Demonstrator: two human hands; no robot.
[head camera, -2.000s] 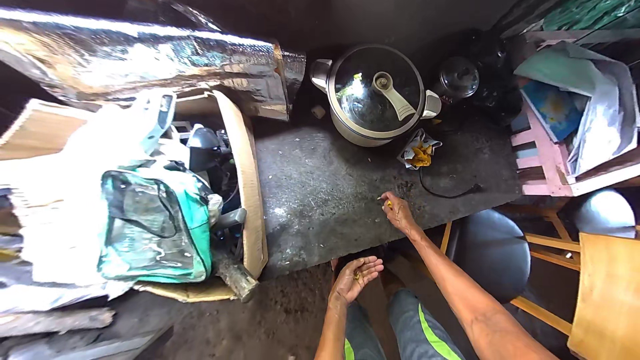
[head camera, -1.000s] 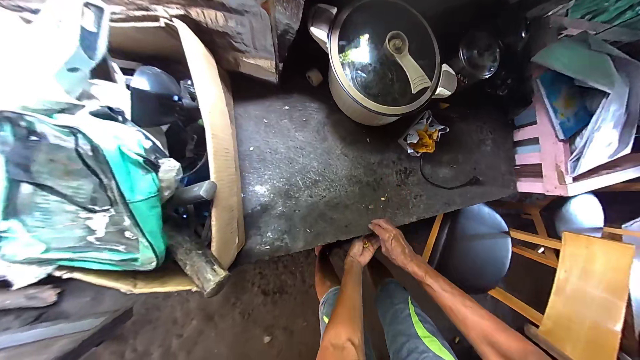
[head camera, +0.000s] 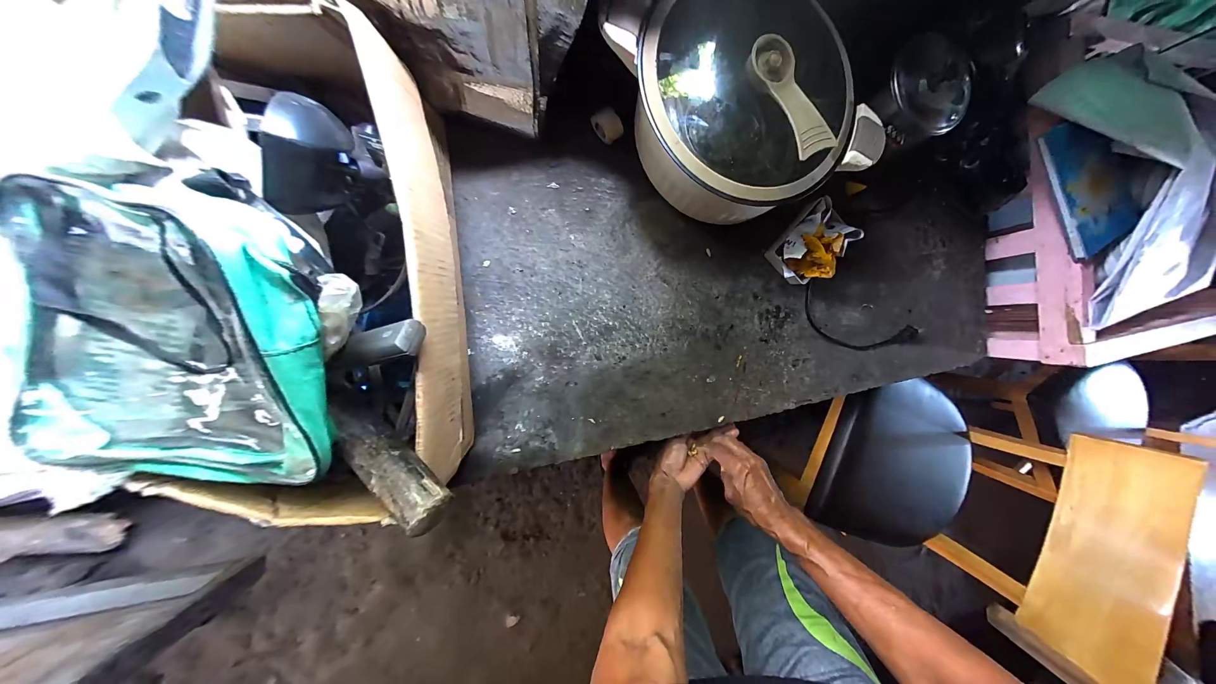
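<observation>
My left hand (head camera: 681, 463) is cupped palm up at the front edge of the dark table (head camera: 608, 313), with small yellowish bits (head camera: 694, 450) in it. Against its fingers lies my right hand (head camera: 739, 464), palm turned down, its fingertips near the bits; whether it pinches any is hidden. Farther back on the table sits a crumpled paper packet (head camera: 788, 253) with orange-yellow pieces (head camera: 817, 255) in it. Beside that stands a large lidded pot (head camera: 698, 195) with a glass lid and a pale handle.
A cardboard box (head camera: 442, 380) at the left holds a green clear-fronted bag (head camera: 285, 380) and a wooden log (head camera: 394, 475). A black cord (head camera: 836, 337) lies on the table. Chairs with a black seat (head camera: 902, 461) and a pink rack (head camera: 1059, 285) stand at the right.
My right hand has come from above the table down to my left hand. My left hand, apart from it with its palm showing two seconds ago, now meets it at the table's edge. The view has moved closer.
</observation>
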